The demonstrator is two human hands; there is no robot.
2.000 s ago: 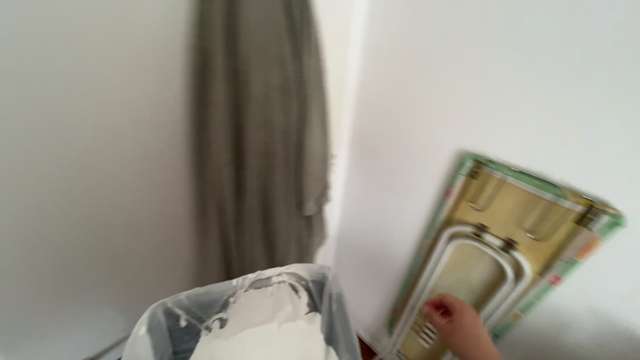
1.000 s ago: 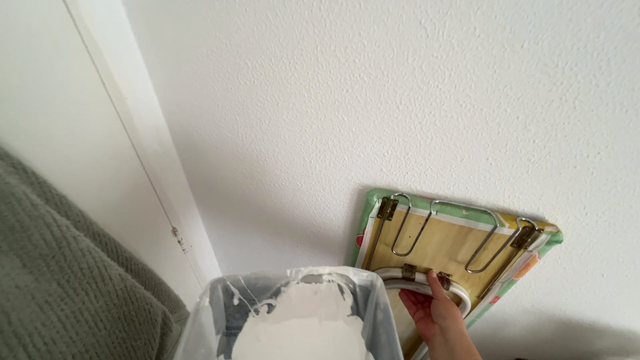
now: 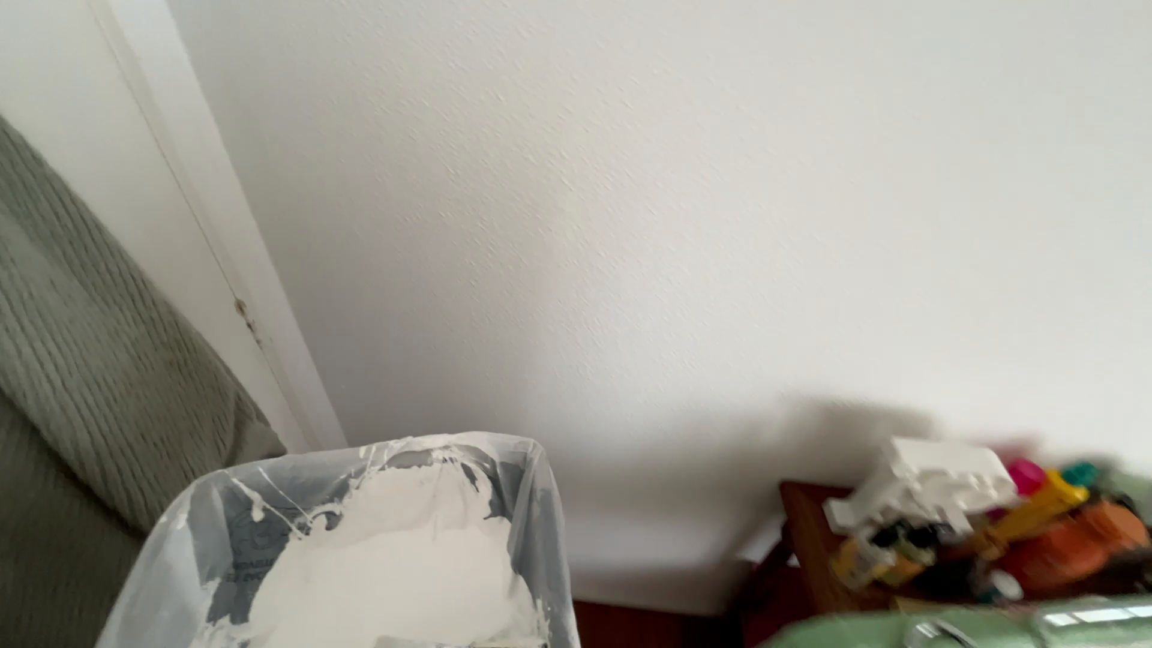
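Note:
Neither of my hands shows in the head view now. At the lower left stands a bin or box (image 3: 175,540) lined with clear plastic, with thick white paint or a similar paste (image 3: 405,558) inside it and smeared on the liner. At the lower right edge is the green border of the folding board (image 3: 864,627), with metal wire parts (image 3: 936,633) on it; most of it is cut off by the frame, and whether a hand holds it is hidden.
A grey-green ribbed cloth (image 3: 99,342) hangs at the left. A white textured wall (image 3: 630,225) rises behind. At the right, a dark red-brown wooden stand (image 3: 810,531) bears a white plastic object (image 3: 936,481) and colourful items (image 3: 1062,540), blurred.
The folding board, which leaned on the wall beside the bin with a hand on it, has moved right and down, mostly out of view. The wooden stand and its items now show.

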